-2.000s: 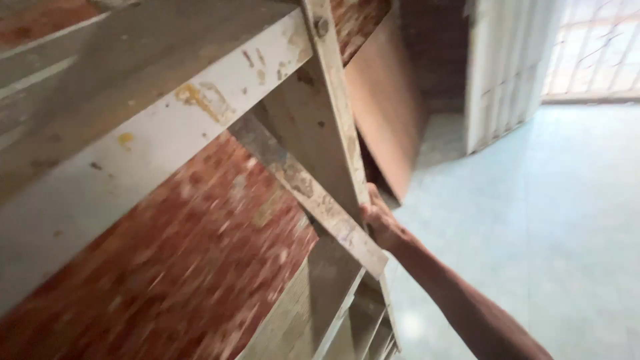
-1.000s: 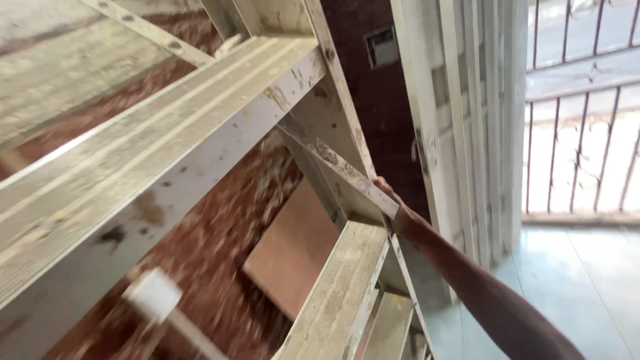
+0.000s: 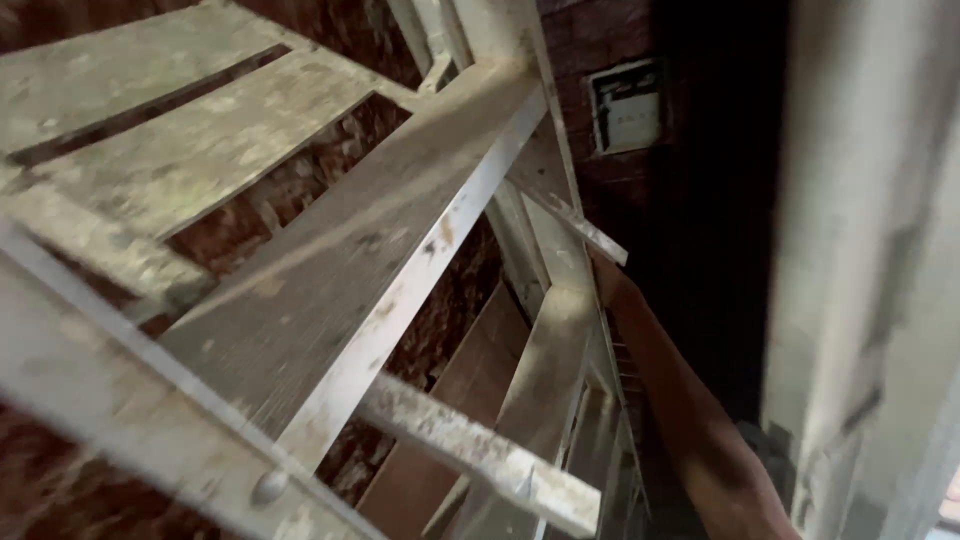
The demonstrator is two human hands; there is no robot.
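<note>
A paint-stained metal stepladder [image 3: 420,277] fills the left and middle of the head view, tilted in the picture. My right hand [image 3: 606,279] is on its far side rail, beside a diagonal metal brace [image 3: 574,221]; the brace and rail hide most of the fingers. My right forearm runs from there to the lower right. A second brace [image 3: 487,450] sticks out below the wide step. A slatted, paint-spattered platform [image 3: 225,127] lies beyond that step at the upper left. My left hand is out of view.
A rough red brick wall [image 3: 442,300] is behind the ladder, with a brown board [image 3: 450,390] low against it. A small recessed box [image 3: 630,109] sits in the dark wall. Pale folded door panels [image 3: 862,262] stand close at the right.
The view has swung, bringing the wall box into fuller sight and taking most of the barred opening out. The right hand stays at the ladder's side rail; less of it shows now.
</note>
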